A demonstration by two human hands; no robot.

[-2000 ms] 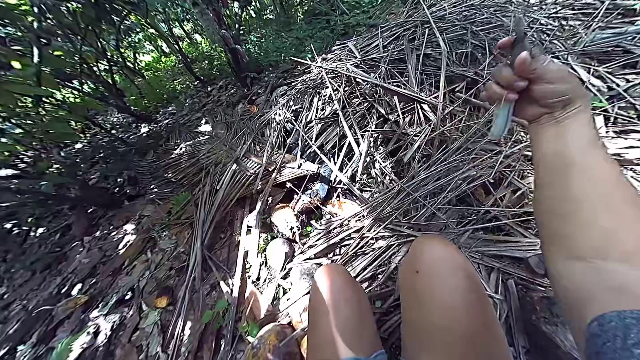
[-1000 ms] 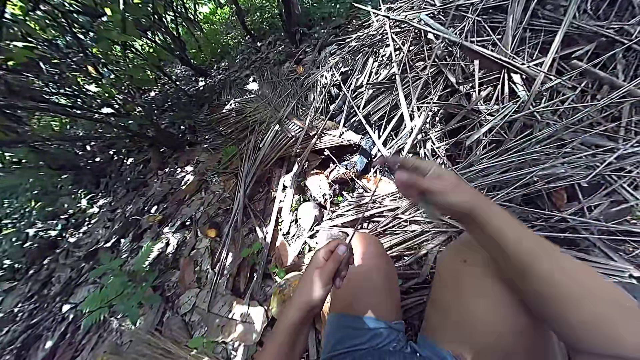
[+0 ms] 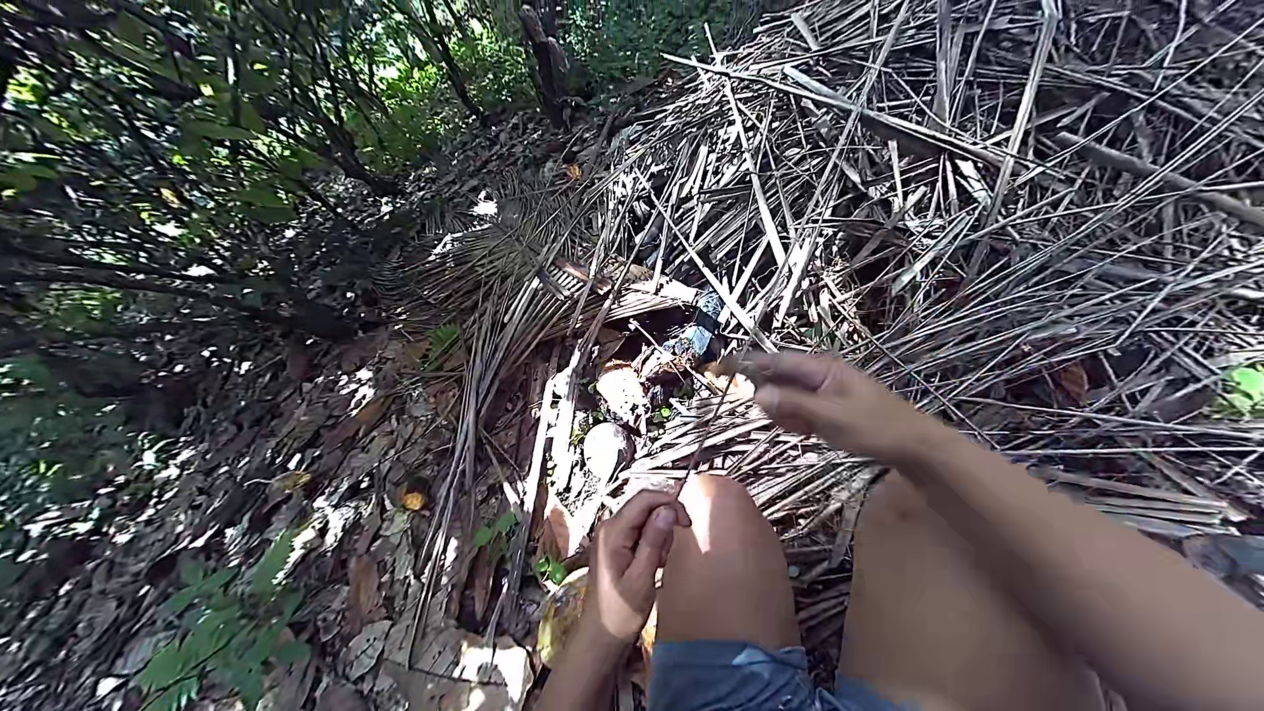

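Just left of my left knee, my left hand point(image 3: 637, 548) is closed with thumb and fingers on the lower end of a thin dark stalk point(image 3: 703, 442). The stalk slants up and right toward my right hand point(image 3: 815, 397), which is blurred in front of the right knee, fingers stretched to the left. Whether my right hand grips anything is unclear. Beyond the hands, a blue and black object point(image 3: 699, 326) lies among dry fronds. Pale rounded husks point(image 3: 605, 449) rest on the ground beyond my left hand.
A heap of dry palm fronds point(image 3: 987, 247) spreads over the right side. Leaf litter point(image 3: 346, 513) covers the ground at left, with a green seedling point(image 3: 222, 612) near the bottom. Dense shrubs point(image 3: 197, 148) stand at the upper left. A yellowish husk point(image 3: 561, 614) lies beside my left wrist.
Two seconds ago my right hand was raised at the upper right with a knife-like tool; it has come down toward the middle. My left hand, unseen then, has come into view holding the stalk.
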